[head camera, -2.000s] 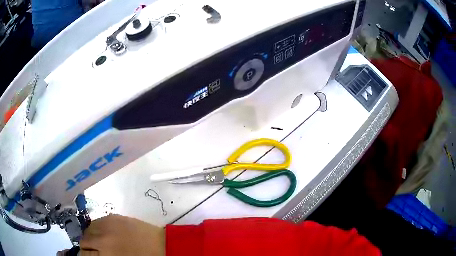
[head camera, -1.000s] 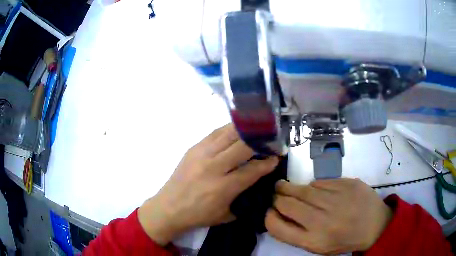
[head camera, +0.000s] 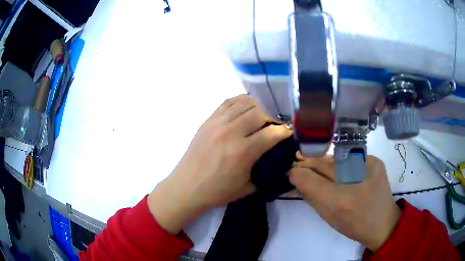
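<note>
A black fabric piece (head camera: 239, 229) lies bunched at the front of the sewing machine (head camera: 367, 46), its lower part hanging towards the table's front edge. My left hand (head camera: 219, 148) grips its upper left side, fingertips close to the needle area. My right hand (head camera: 352, 199) pinches its right side, partly behind the grey attachment (head camera: 351, 165). The chrome-and-dark take-up cover (head camera: 313, 76) stands in front of the needle and presser foot, so the needle and the fabric's far end are hidden.
Scissors with yellow and green handles (head camera: 448, 176) lie at the right, beside a loose thread (head camera: 401, 162). The grey tension dial (head camera: 402, 120) is on the head. Wooden-handled tools (head camera: 42, 93) lie on a blue sheet at the left. More scissors (head camera: 28, 171) are at the left edge.
The view has swung from the machine's right side to its needle end. Since one second ago, both hands have moved slightly up with the fabric, and its upper part is more bunched.
</note>
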